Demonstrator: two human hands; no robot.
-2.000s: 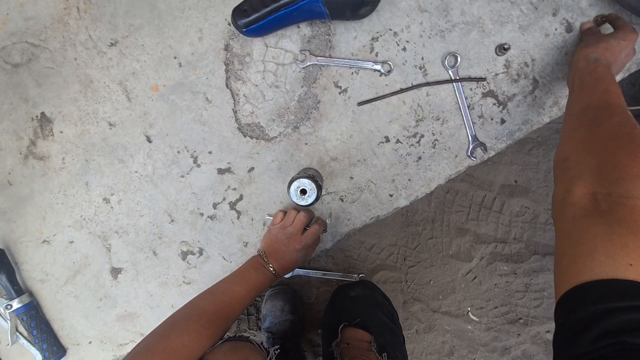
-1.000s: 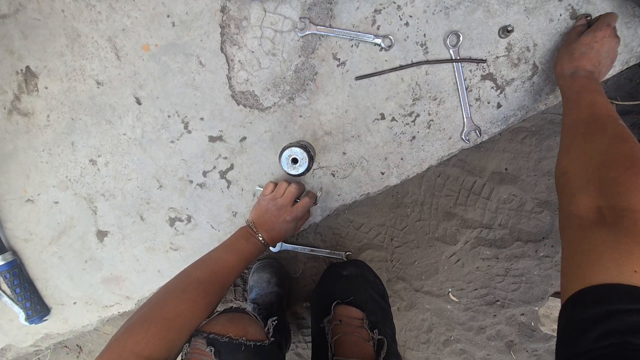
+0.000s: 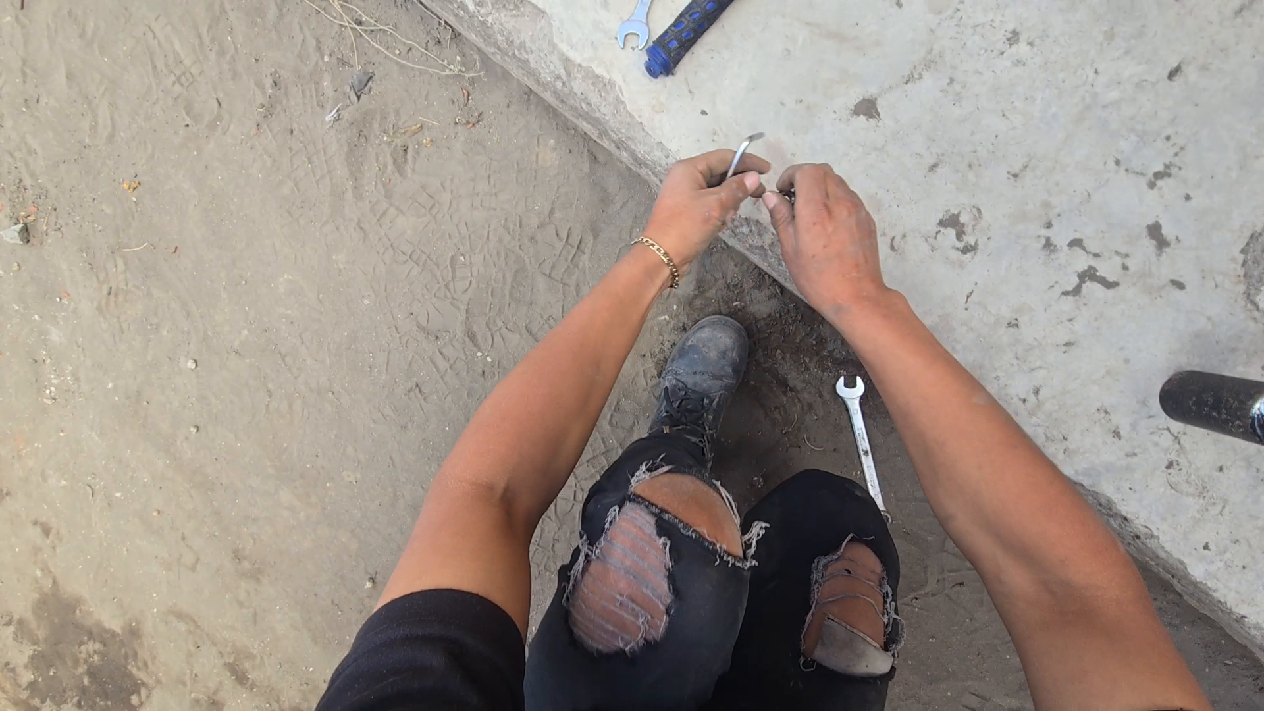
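Note:
Near the edge of the concrete slab my two hands are close together. My left hand (image 3: 696,205) grips a thin shiny metal tool (image 3: 741,155), perhaps a wrench, whose upper end sticks up past the fingers. My right hand (image 3: 828,232) pinches a small dark part (image 3: 788,196) at its fingertips, mostly hidden by the fingers. A combination wrench (image 3: 862,439) lies on the dirt below my right forearm. At the right edge, a black cylindrical part (image 3: 1213,403) with a shiny metal end is partly in view.
On the slab (image 3: 1037,148) at the top lie the open end of another wrench (image 3: 634,30) and a blue and black grip (image 3: 686,38). The slab's edge runs diagonally down to the right. My boot (image 3: 704,365) stands on the dirt, with dry stems (image 3: 395,44) at upper left.
The view has swung far to the left. My right hand has come from far to the right to beside my left hand. The thin tool in my left hand now points upward.

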